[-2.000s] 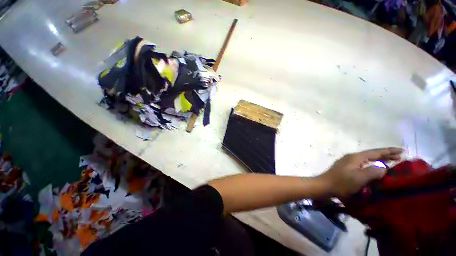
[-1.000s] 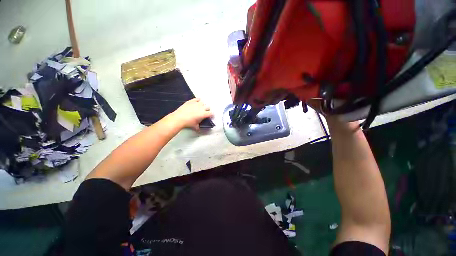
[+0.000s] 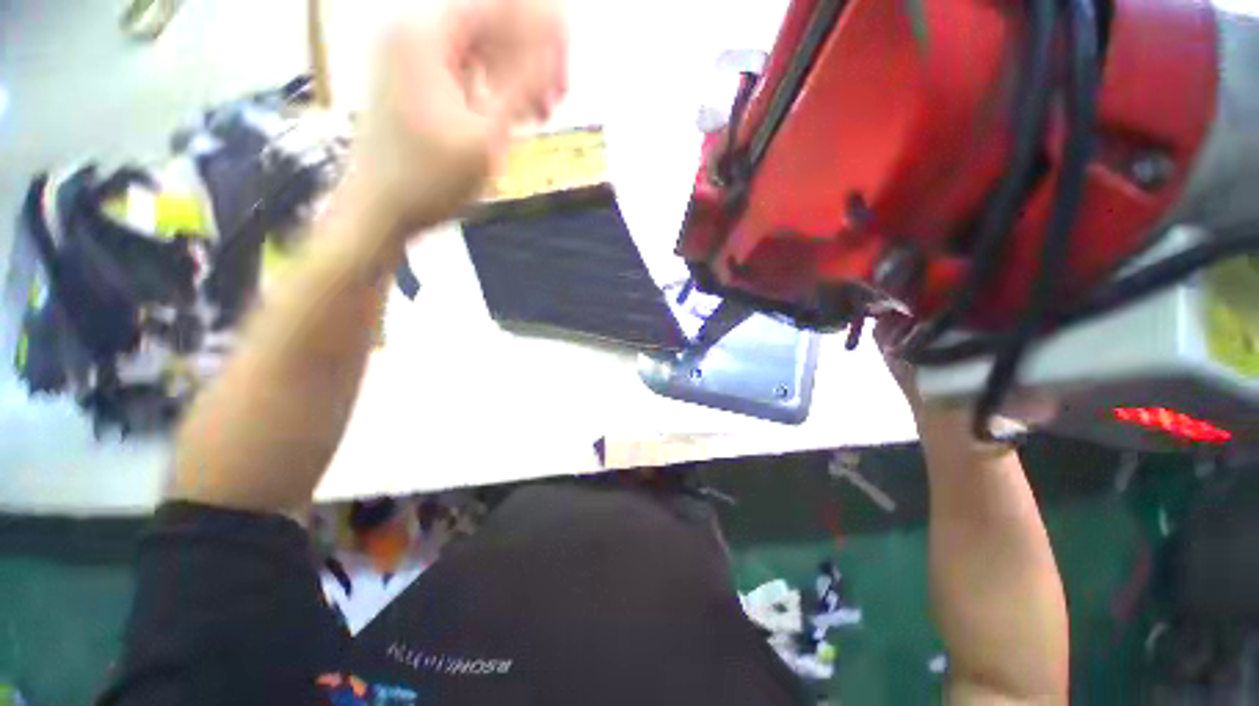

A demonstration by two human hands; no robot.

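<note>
My left hand (image 3: 463, 111) is raised and blurred, in front of the far left part of the tan-gold block (image 3: 552, 163); its finger state is unclear. The block lies along the far edge of the dark fabric stack (image 3: 573, 269). The stack's near right corner reaches over the silver-grey base plate (image 3: 753, 370), at the dark upright of the cutting machine (image 3: 884, 152). My right hand (image 3: 898, 335) is mostly hidden behind the red motor body; only a small part and the forearm show.
Heaped fabric offcuts (image 3: 166, 248) lie on the left of the white table (image 3: 428, 400), with a wooden strip (image 3: 320, 55) beyond. Black cables (image 3: 1029, 207) loop over the motor. A control box (image 3: 1077, 361) with red lit digits is at right. Scraps litter the green floor (image 3: 884, 607).
My left hand has left the stack's near right corner and risen up and left. The stack's corner now meets the machine's upright over the base plate. The view has shifted, showing the red digits.
</note>
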